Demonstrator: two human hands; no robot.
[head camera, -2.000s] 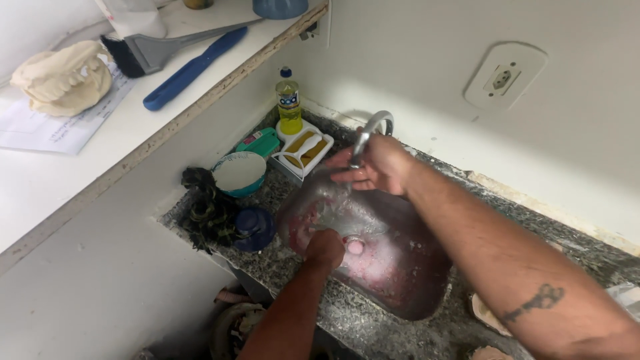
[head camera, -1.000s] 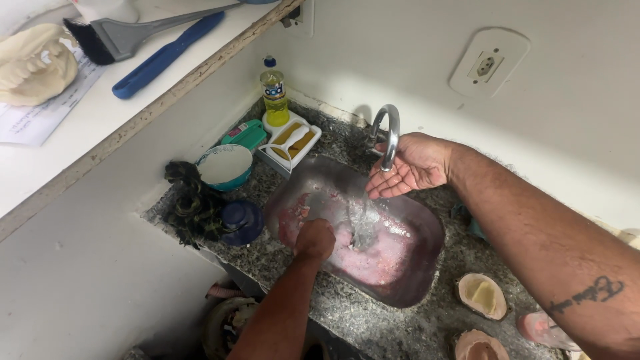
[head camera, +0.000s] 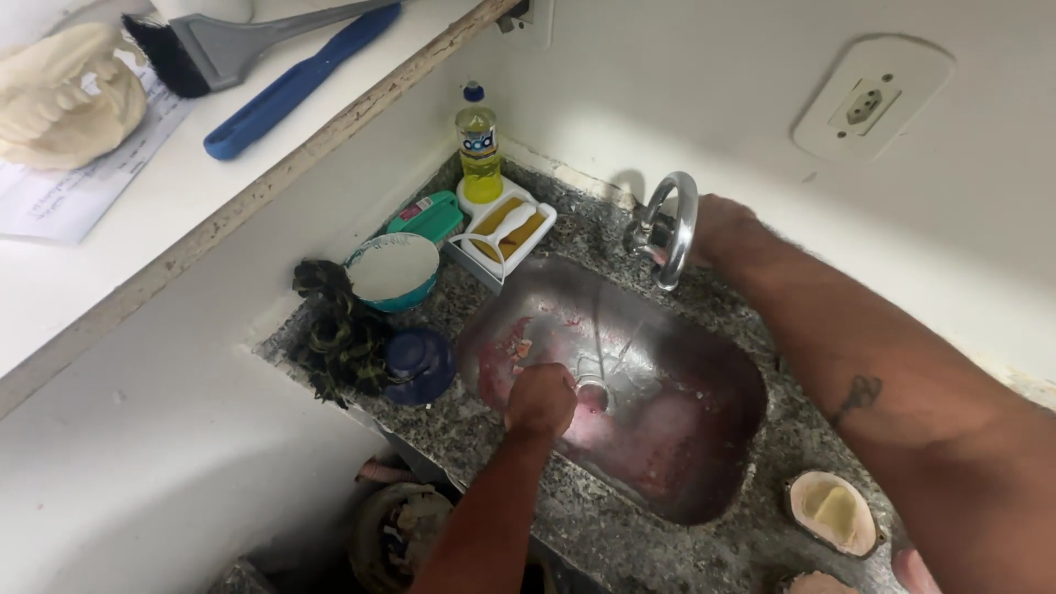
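Observation:
My left hand (head camera: 540, 400) is curled in the metal sink basin (head camera: 718, 437), close to the drain (head camera: 592, 394); whatever its fingers may hold is hidden. Behind the curved chrome faucet (head camera: 683, 223), my right hand (head camera: 716, 229) reaches to the faucet's base, its fingers mostly hidden by the spout. Pinkish-red residue coats the basin floor, with small pale bits near my left hand. A thin line that looks like water shows above the drain.
Left of the basin are a teal bowl (head camera: 394, 268), a dark blue rubber bowl (head camera: 421, 367), a dark cloth (head camera: 334, 330), a green brush (head camera: 427, 216), a white caddy (head camera: 536, 239) and a detergent bottle (head camera: 478, 148). A lined mold (head camera: 833, 511) lies right. A shelf edge (head camera: 272, 186) juts in at upper left.
My right hand has moved from under the spout, where it was palm up, to behind the faucet. The stream has thinned, and the pale foam in the basin has lessened.

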